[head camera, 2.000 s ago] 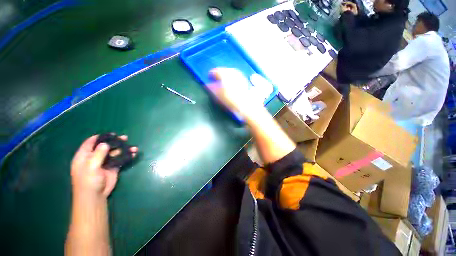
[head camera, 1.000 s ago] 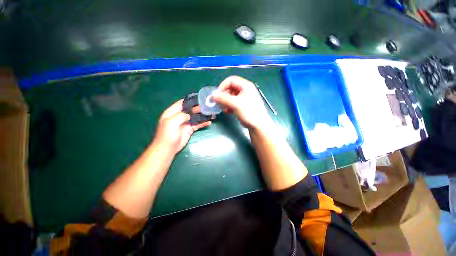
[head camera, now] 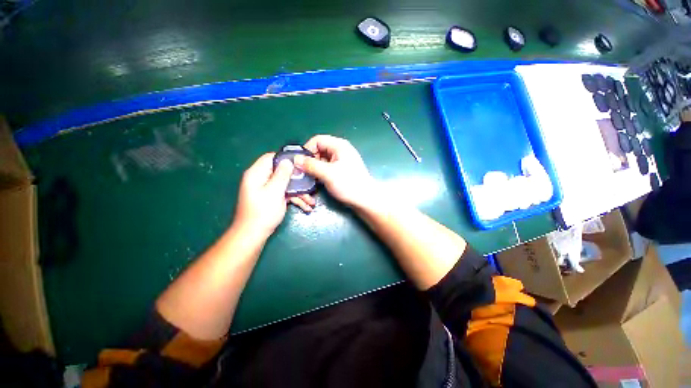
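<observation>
A black housing (head camera: 296, 186) is held between both hands over the green bench. A translucent disc (head camera: 299, 163) lies in its face, partly covered by my thumbs. My left hand (head camera: 262, 191) grips the housing from the left side. My right hand (head camera: 338, 171) holds its right side, with the thumb on the disc. The blue parts tray (head camera: 492, 136) stands at the right with a pile of white discs (head camera: 512, 191) at its near end. A thin silvery pen-like tool (head camera: 401, 137) lies left of the tray.
Several housings (head camera: 461, 39) are spaced beyond the blue strip (head camera: 318, 79). Black flat pieces (head camera: 623, 121) lie on a white sheet (head camera: 558, 140) at right. Cardboard boxes stand at lower right (head camera: 590, 280) and far left (head camera: 23, 250). A dark cluster lies at left. A person's dark sleeve shows at the right edge.
My right hand has brought the disc onto the housing, and both thumbs now rest on it. Earlier, my right hand was at the blue tray while my left held the housing apart. The view has turned.
</observation>
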